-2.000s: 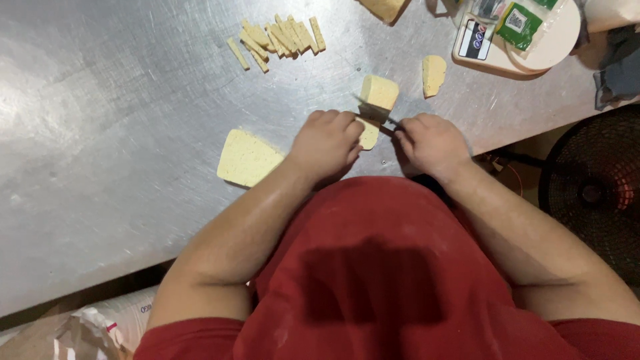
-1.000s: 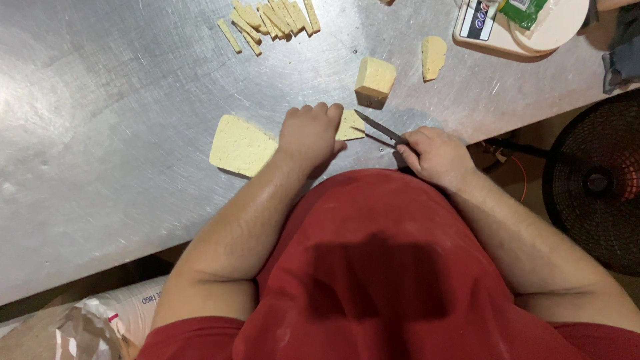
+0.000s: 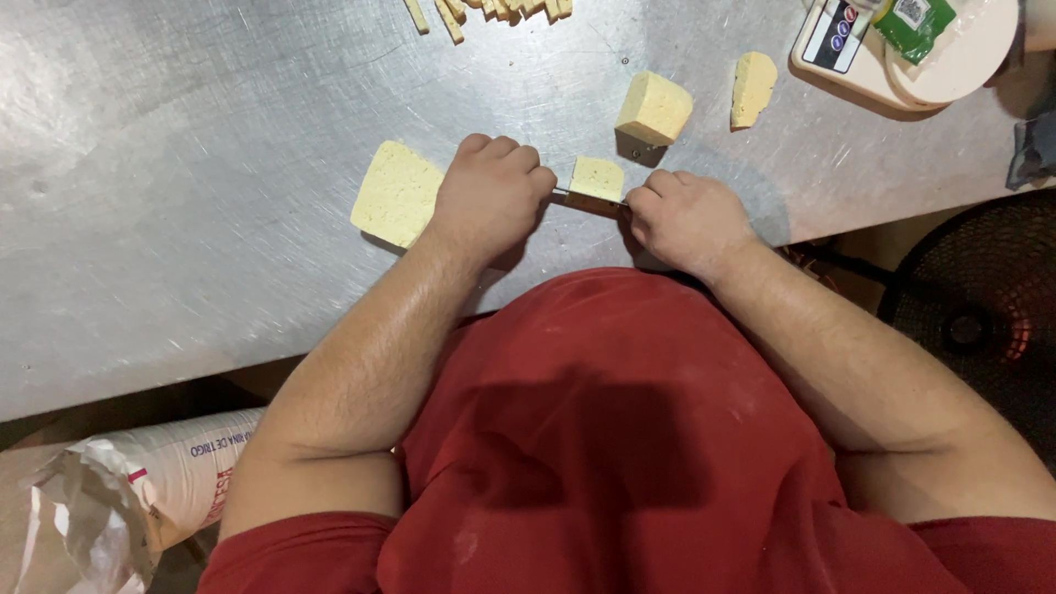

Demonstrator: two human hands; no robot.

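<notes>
My right hand (image 3: 689, 216) grips a knife (image 3: 590, 200), its handle mostly hidden by the fingers. The blade lies along the near side of a small slab of pale yellow cheese (image 3: 597, 178). At the blade's other end, the fingertips of my left hand (image 3: 495, 194) are at the tip; whether they pinch it is hidden. A large cheese block (image 3: 394, 194) lies left of my left hand, partly behind it. Beyond the slab stands a thick cheese chunk (image 3: 656, 107), with a thin irregular cheese piece (image 3: 752, 91) to its right. Several cheese sticks (image 3: 503, 8) lie at the top edge.
A kitchen scale (image 3: 833, 45) with a green packet (image 3: 916, 29) on it stands at the upper right of the metal table (image 3: 206, 181). A black fan (image 3: 973, 322) is beyond the table edge at right. A printed sack (image 3: 190, 462) lies below the table at lower left.
A cheese chunk under the knife two seconds ago now stands apart, farther from me. My left hand has moved off the slab it covered one second ago, to the blade's tip. The knife has turned across the slab.
</notes>
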